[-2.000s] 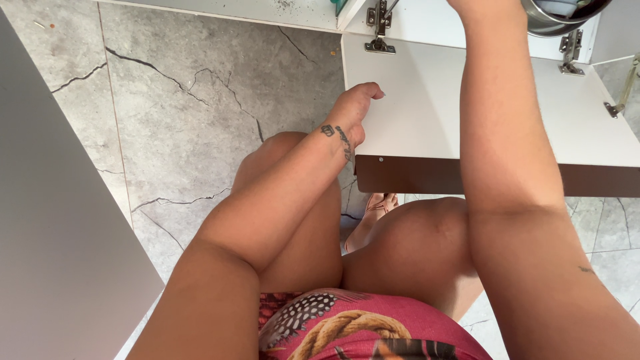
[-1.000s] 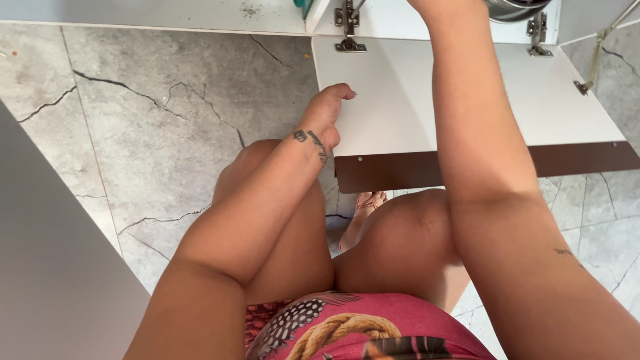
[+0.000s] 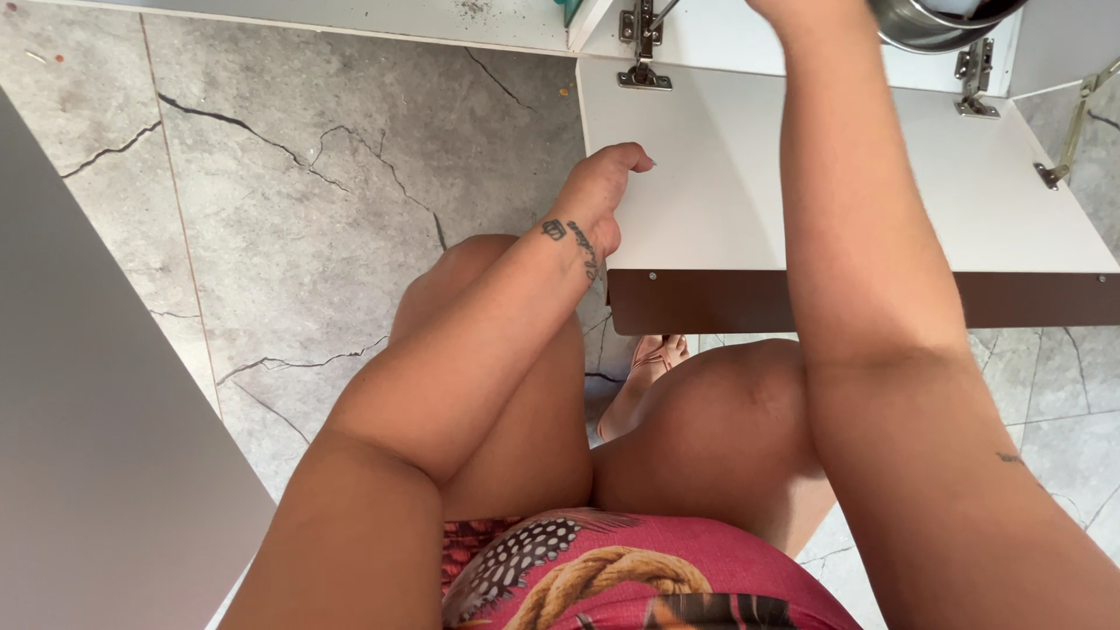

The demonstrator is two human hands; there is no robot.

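Observation:
My left hand (image 3: 612, 179) rests at the left edge of a white flap door (image 3: 700, 192) that is folded down from the cabinet. Its thumb lies on the door's inner face, while the other fingers are hidden, so I cannot tell how firmly it grips. My right arm reaches over the door into the cabinet. Only the wrist end of my right hand (image 3: 809, 10) shows at the top edge; its fingers are out of frame. Just right of that wrist, nested metal pots (image 3: 941, 31) stand inside the cabinet.
Metal hinges (image 3: 645, 79) join the door to the cabinet, and a folding stay (image 3: 1072, 131) is at its right side. A brown strip (image 3: 717, 302) runs along the door's near edge. A grey panel (image 3: 96, 394) stands at the left. My knees are close below the door.
The view has shifted slightly. My left hand stays at the door's left edge, and my right arm still reaches into the cabinet.

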